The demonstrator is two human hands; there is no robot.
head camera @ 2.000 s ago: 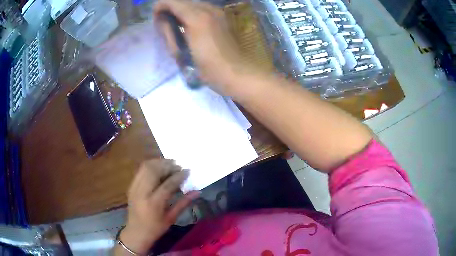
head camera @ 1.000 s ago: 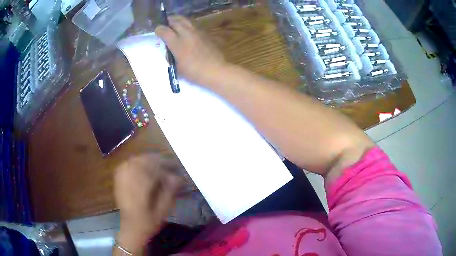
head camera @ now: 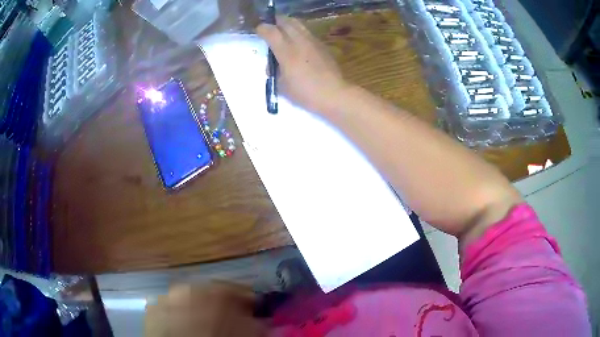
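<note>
A long white paper pad (head camera: 329, 191) lies slanted on the brown wood-grain table, its near end past the table's front edge. My right hand (head camera: 299, 62) rests at the pad's far end and holds a slim black pen (head camera: 272, 79). My left hand (head camera: 204, 309) is blurred at the bottom edge, below the table's edge; its fingers cannot be made out. A smartphone (head camera: 174, 138) with a blue-lit screen lies left of the pad. A beaded strap (head camera: 220, 135) lies between phone and pad.
Clear trays with rows of small silver parts (head camera: 478, 76) stand at the right. Another filled tray (head camera: 74, 69) is at the upper left, near a clear plastic box (head camera: 181, 20). Dark blue stacked edges (head camera: 26, 197) line the left side. Pale floor tiles show at the right.
The folded-over page is down and the pad shows blank. My left hand has moved from the pad's near edge down to the picture's bottom. The phone screen has lit up.
</note>
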